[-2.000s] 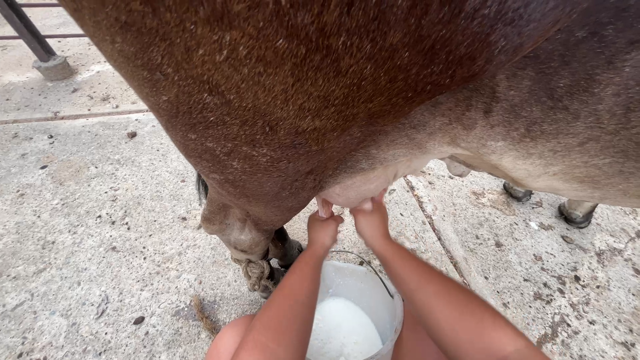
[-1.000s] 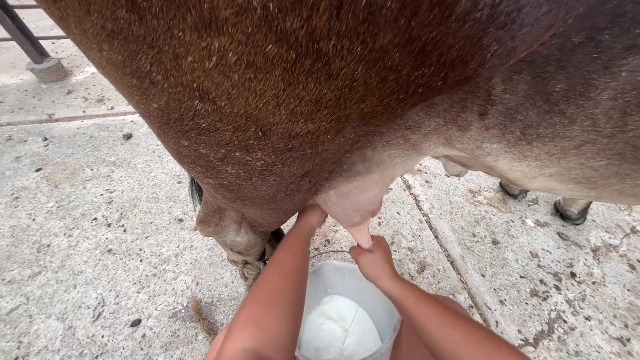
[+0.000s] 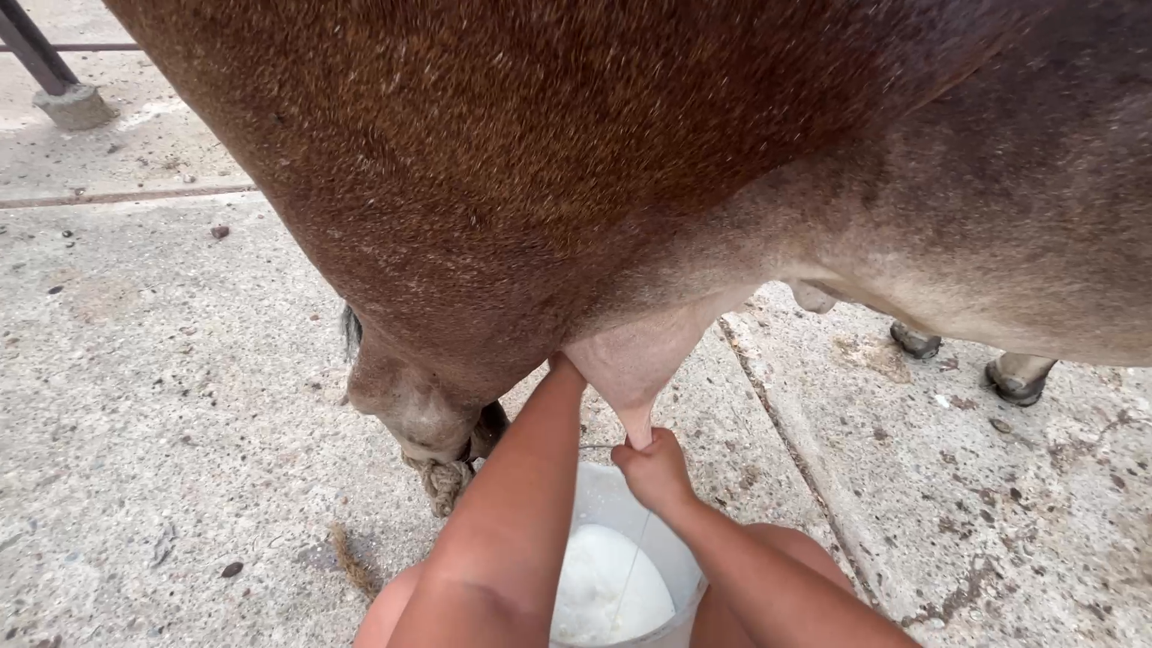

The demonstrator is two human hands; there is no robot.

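A brown cow [image 3: 558, 162] stands across the view, its pale udder [image 3: 630, 355] hanging at the centre. My right hand [image 3: 655, 463] grips a front teat [image 3: 639, 423], stretched downward. A thin stream falls below that hand into a white plastic bucket [image 3: 612, 490], which holds frothy milk [image 3: 607, 580] between my knees. My left forearm [image 3: 517, 486] reaches up behind the udder; the left hand is hidden there, so its grasp does not show.
Rope [image 3: 441, 481] binds the cow's hind legs at the left, and a frayed rope end [image 3: 349, 562] lies on the concrete floor [image 3: 198, 432]. Two hooves [image 3: 1017, 382] stand at the right. A metal post [image 3: 36, 45] rises from a concrete footing at upper left.
Two seconds ago both hands were side by side beneath the udder. My left hand has gone up behind it, and my right hand has moved lower, drawing a teat down.
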